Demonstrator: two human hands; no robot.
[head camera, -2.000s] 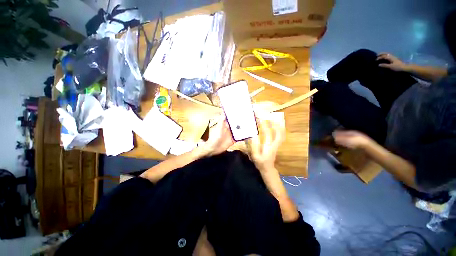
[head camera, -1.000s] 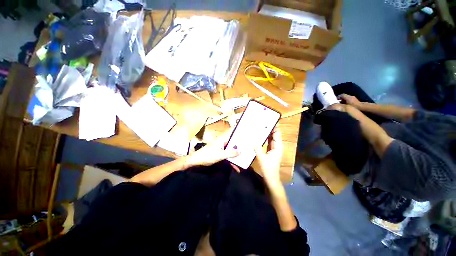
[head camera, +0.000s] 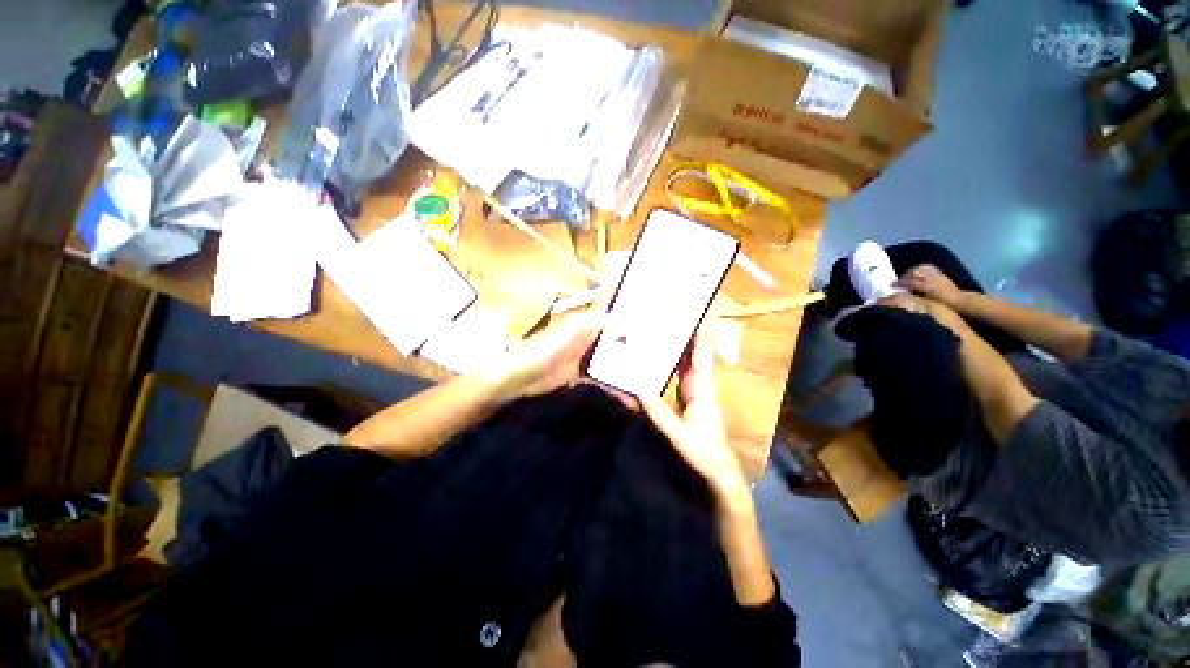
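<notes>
A smartphone (head camera: 663, 303) with a bright white screen is held over the near edge of the wooden table (head camera: 763, 392), tilted with its top to the right. My left hand (head camera: 564, 355) holds it at its lower left side. My right hand (head camera: 698, 424) is at its lower right edge, thumb near the bottom of the screen. The fingers behind the phone are hidden. Narrow tan card strips (head camera: 770, 307) and card pieces lie behind and beside the phone.
White sheets (head camera: 405, 287), clear plastic bags (head camera: 366, 98), flat white printed packets (head camera: 529, 105), a yellow tape measure (head camera: 731, 202) and an open carton (head camera: 803, 111) are on the table. A person (head camera: 1031, 418) sits at the right. A chair (head camera: 248, 424) stands at the lower left.
The phone first tilted to the right and now sits slightly higher in view. My right fingers, spread beside it earlier, are now against its edge. The view has shifted; the seated person bends over a white shoe.
</notes>
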